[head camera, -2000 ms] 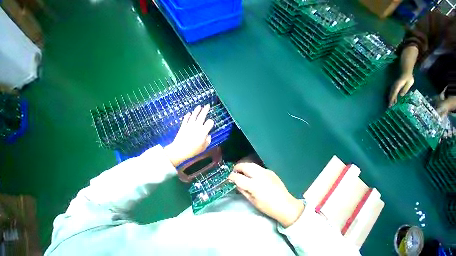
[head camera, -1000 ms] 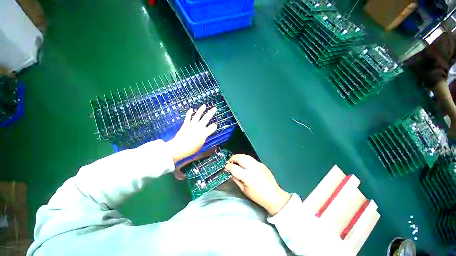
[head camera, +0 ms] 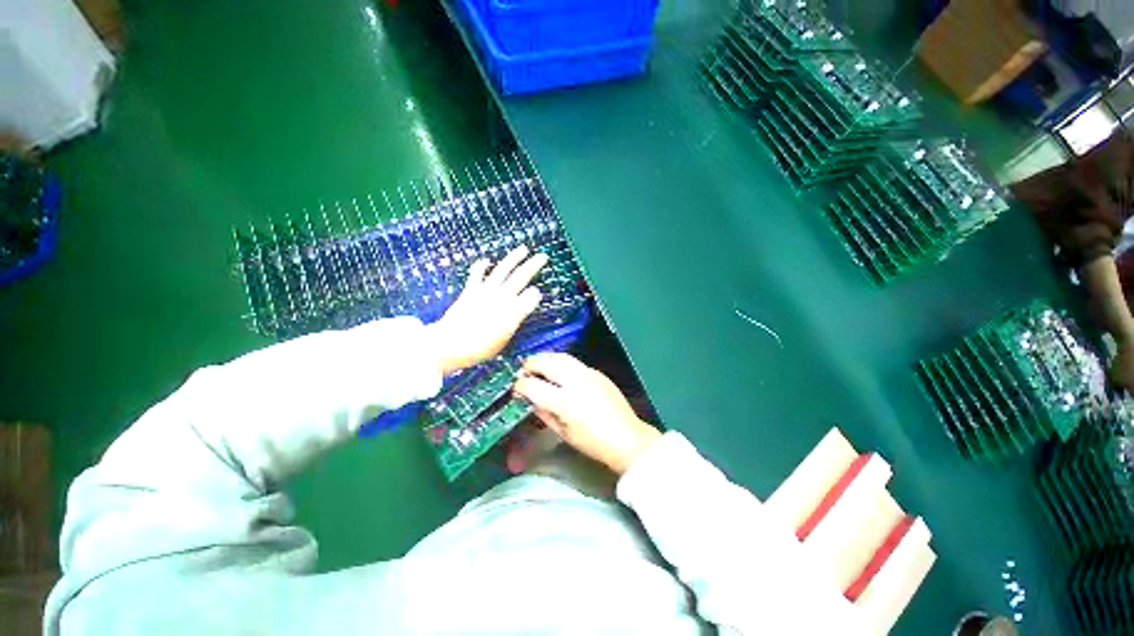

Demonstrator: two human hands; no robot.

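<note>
A green circuit board (head camera: 475, 420) with small parts on it is held over my lap by my right hand (head camera: 585, 404), whose fingers pinch its upper right edge. My left hand (head camera: 491, 311) is spread with its palm down on the right end of a long row of upright boards (head camera: 398, 255) in a blue tray (head camera: 556, 333). Its fingertips lie among the board edges; whether it grips one cannot be told.
A cream holding board (head camera: 827, 491) with red strips lies on the green bench mat (head camera: 696, 261) at the right. Stacked boards (head camera: 902, 205) stand at the far side. Blue bins (head camera: 566, 44) are at the top. A person's arm (head camera: 1104, 298) is at the right edge.
My right hand and the circuit board have moved up and left, closer to the blue tray. My left hand stays on the row of boards. The person opposite has drawn back from the stacks.
</note>
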